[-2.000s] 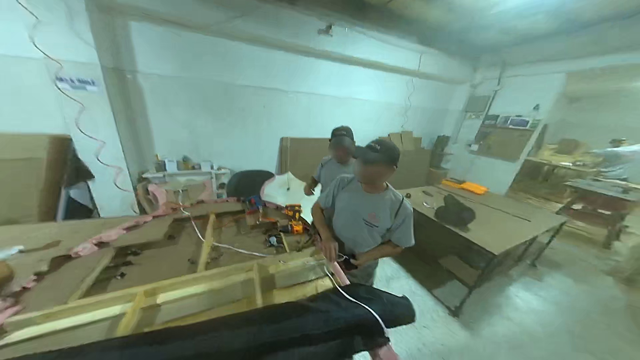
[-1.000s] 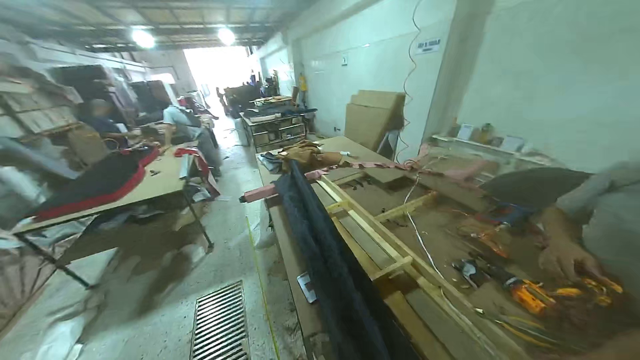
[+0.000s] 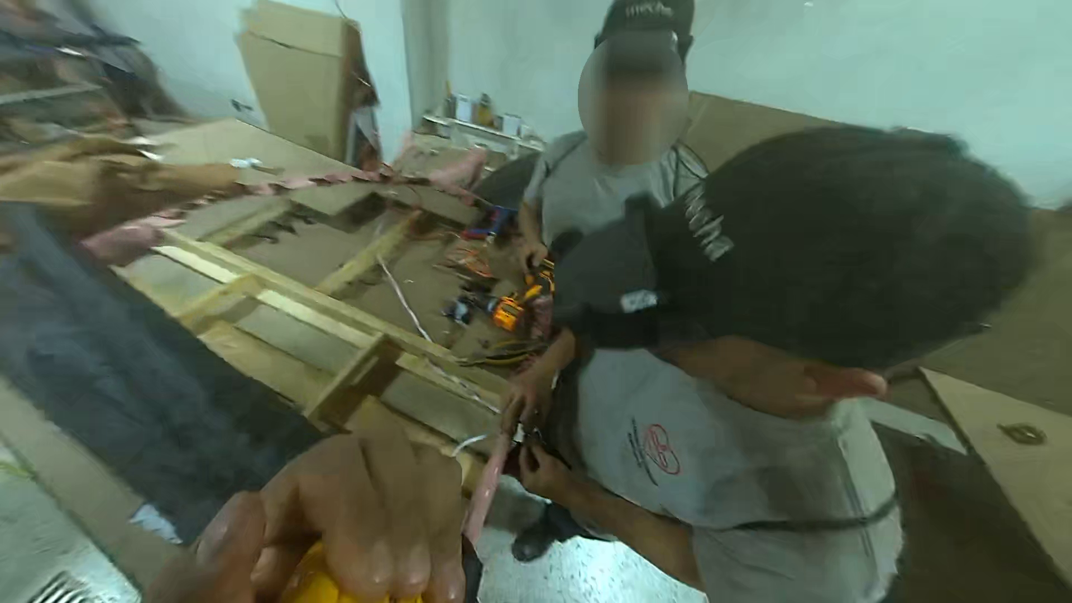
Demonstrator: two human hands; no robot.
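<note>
What appears to be my left hand is large at the bottom centre, its fingers curled over a yellow object that is mostly hidden. My right hand cannot be made out. Just beyond, a co-worker's hands touch the end of a pink strip and a white cord. The cord runs across a wooden frame. Dark fabric lies along the frame's near side, left of my hand.
A co-worker in a dark cap leans in close at right; another person stands behind. Orange and black power tools lie beyond the frame. Brown cloth is at left, cardboard behind, and another table at right.
The view has swung left and then back right, and is closer to the co-workers. My hand on the yellow object has come into view.
</note>
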